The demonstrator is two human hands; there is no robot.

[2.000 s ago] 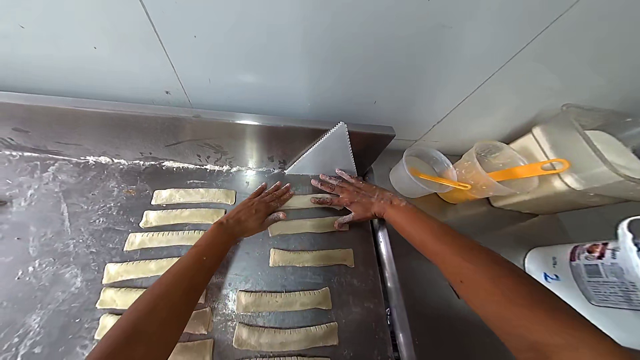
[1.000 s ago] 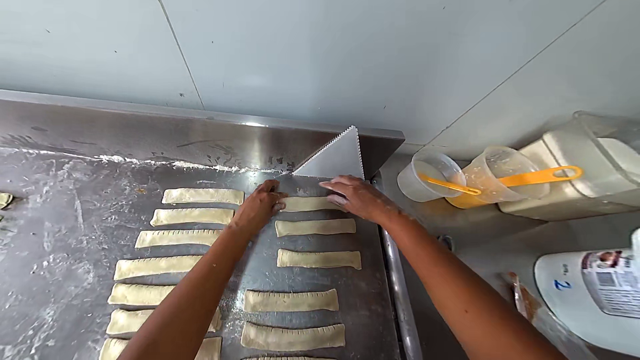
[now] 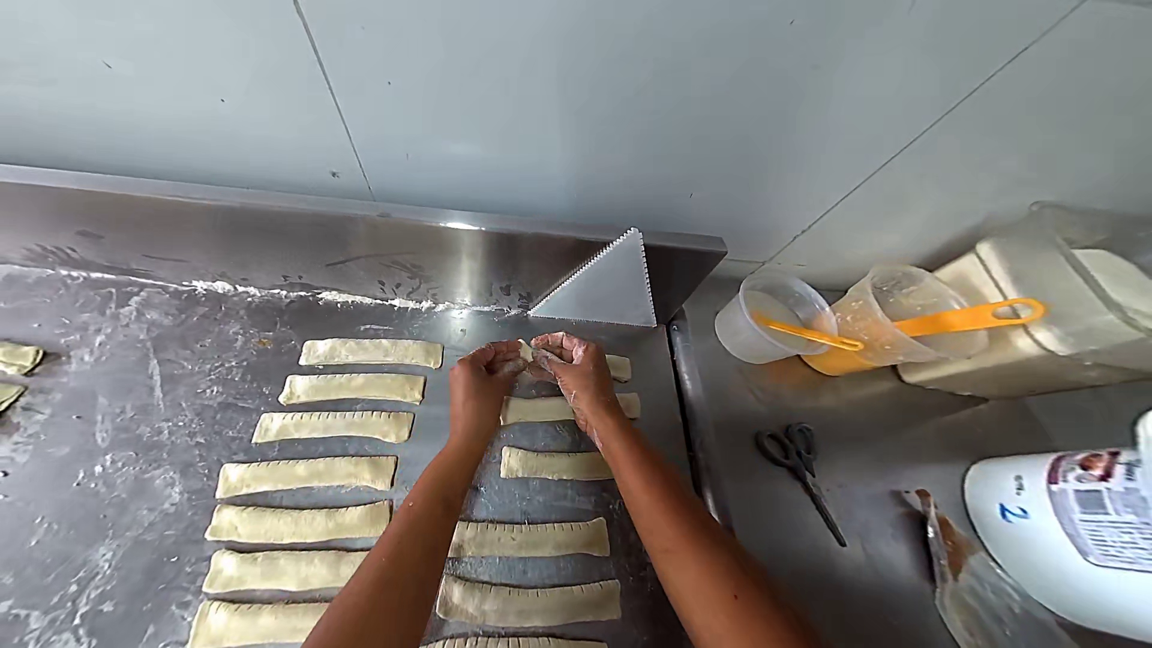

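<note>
My left hand and my right hand meet at the left end of the topmost dough strip in the right column, pinching a bit of pale dough between their fingertips. Flour coats the fingers. Part of that strip is hidden by my right hand. Just below lie another dough strip and a shorter-looking one, partly covered by my right forearm. A left column of dough strips lies beside my left hand, several with small cuts along one edge. Behind the hands, a triangular metal comb scraper leans on the backsplash.
The steel table is dusted with flour. To the right are a plastic cup, a measuring jug with orange-handled utensils, a bin, black scissors, a plastic bag and a white tub. Folded dough lies far left.
My hands were spread flat over the upper right strips; then they moved to the top strip's two ends. Now my right hand has moved left and both hands are together at its left end.
</note>
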